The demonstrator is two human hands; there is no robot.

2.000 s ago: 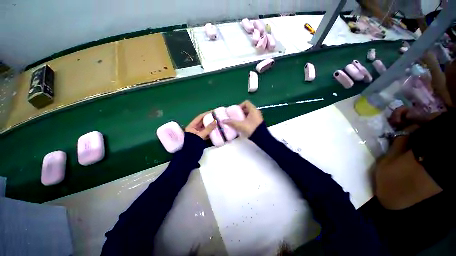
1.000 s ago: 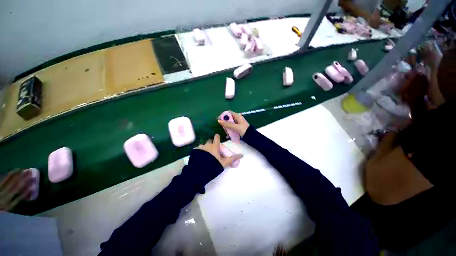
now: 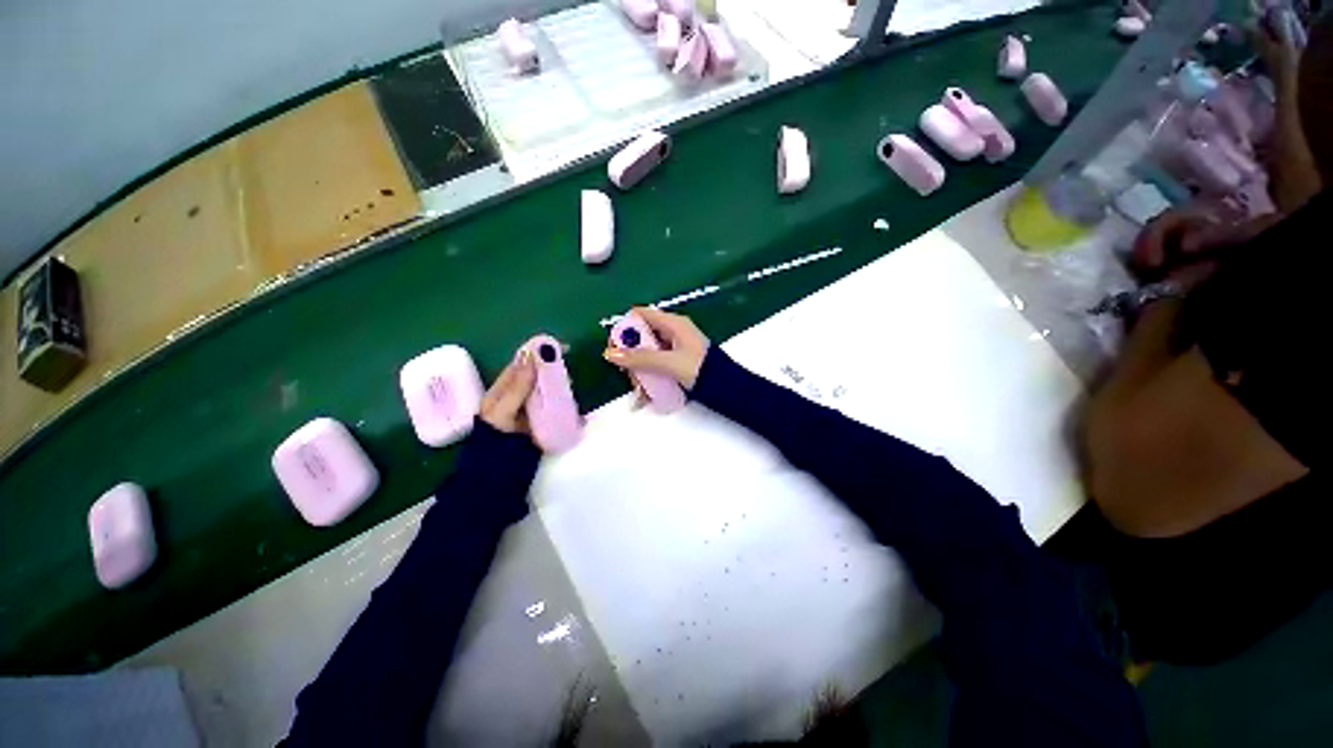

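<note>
My left hand (image 3: pixel 510 395) holds a slim pink housing (image 3: pixel 556 408) upright, with its dark round spot at the top end. My right hand (image 3: pixel 674 351) holds another slim pink housing (image 3: pixel 659 386), tilted, also with a dark round spot at its upper end. The two housings are side by side and apart, over the edge of the white work sheet (image 3: pixel 702 555). My right fingertips are close to the dark spot of the right housing.
On the green conveyor belt (image 3: pixel 336 351) lie wider pink units (image 3: pixel 325 471) at left and slim housings (image 3: pixel 597 227) beyond my hands. A blister tray (image 3: pixel 585 102) holds pink pieces. A small dark box (image 3: pixel 53 325) stands on the brown board (image 3: pixel 219 205). Another person's arm (image 3: pixel 1191 380) is at right.
The two housings, held together at first, are now apart, one upright in each hand. Another wide unit now lies on the belt left of my hands. A hand seen at far left is gone.
</note>
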